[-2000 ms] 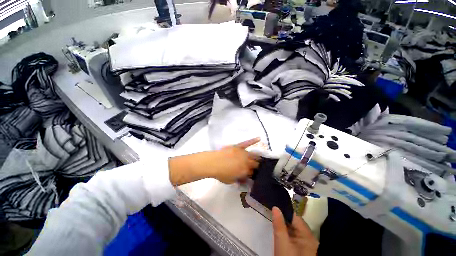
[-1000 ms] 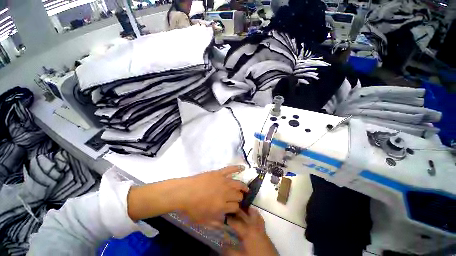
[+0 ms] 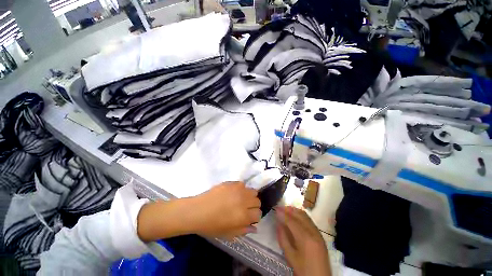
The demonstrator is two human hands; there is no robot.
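A black band piece point(image 3: 273, 195) lies at the presser foot point(image 3: 287, 171) of the white sewing machine point(image 3: 345, 157), with its edge under the lit needle area. A pale garment panel point(image 3: 226, 141) with a black edge runs from the table to the same spot. My left hand point(image 3: 229, 209) has curled fingers on the near left edge of the black band and panel. My right hand point(image 3: 303, 240) is close to the band's right end, blurred, with fingers partly hidden; its contact with the band is unclear. A brown block point(image 3: 311, 194) sits right of the presser foot.
A thick folded panel bundle point(image 3: 156, 54) stands behind at left, with a fanned bundle point(image 3: 294, 51) beside it. Stacked black pieces point(image 3: 371, 221) lie on the machine bed at right. Striped bundles point(image 3: 59, 197) lie on the floor at left. Another machine point(image 3: 67, 86) is far left.
Compared with one second ago, my right hand has moved right, away from my left hand. The black band is more spread and visible between them. The pale panel has shifted and bunched near the presser foot.
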